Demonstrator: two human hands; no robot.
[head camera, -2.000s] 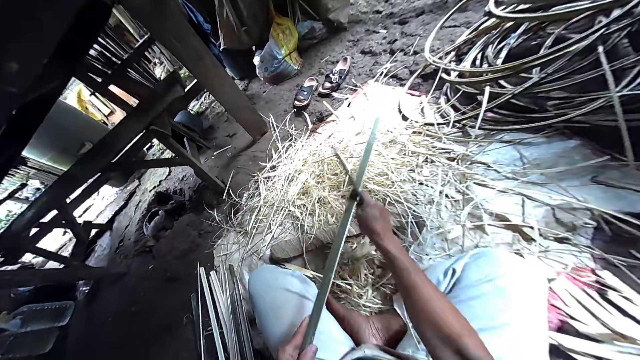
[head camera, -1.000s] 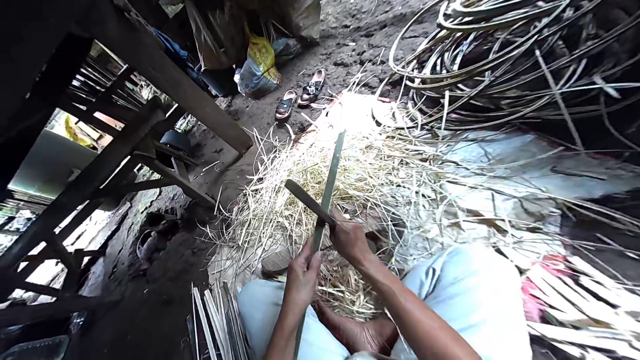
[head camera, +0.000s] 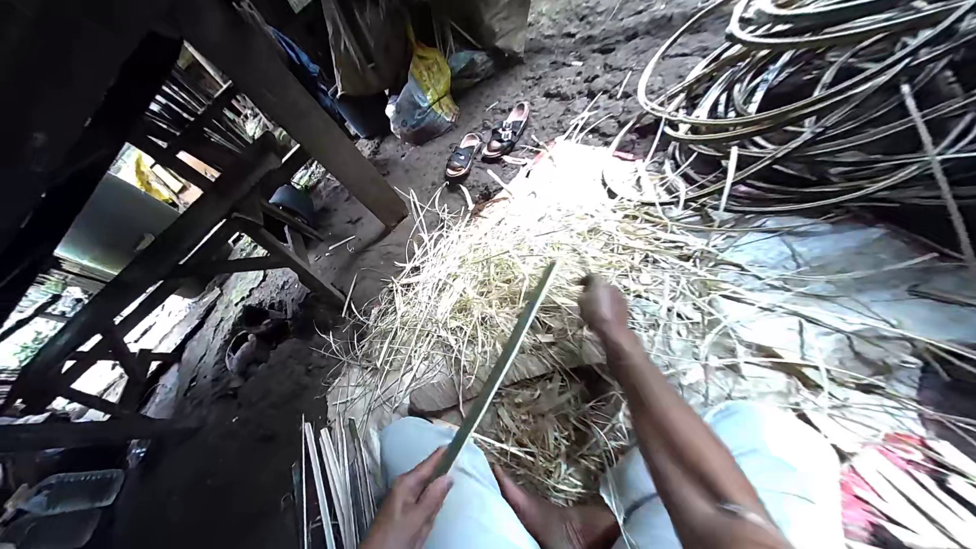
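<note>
A long, narrow green strip, likely split bamboo (head camera: 503, 362), slants up and away over my knees. My left hand (head camera: 415, 496) grips its near end above my left knee. My right hand (head camera: 604, 305) is closed in a blurred fist to the right of the strip's far end, apart from it. A small dark end, perhaps of a knife, shows at that fist; the rest is hidden. Pale curled shavings (head camera: 473, 305) lie heaped beyond the strip, with more between my feet near a wooden block (head camera: 438, 395).
Coiled strips (head camera: 762, 114) lie at the upper right beside a pale sheet (head camera: 823, 267). Sandals (head camera: 488, 145) and a plastic bag (head camera: 423, 107) are beyond the heap. A wooden post (head camera: 320, 114) leans at left. Split strips lie by my left leg (head camera: 339, 473) and at lower right (head camera: 907, 496).
My left hand has moved back down the strip toward me. My right hand has come off the strip to its right; one second ago both hands were close together on it, with a dark blade-like piece crossing it.
</note>
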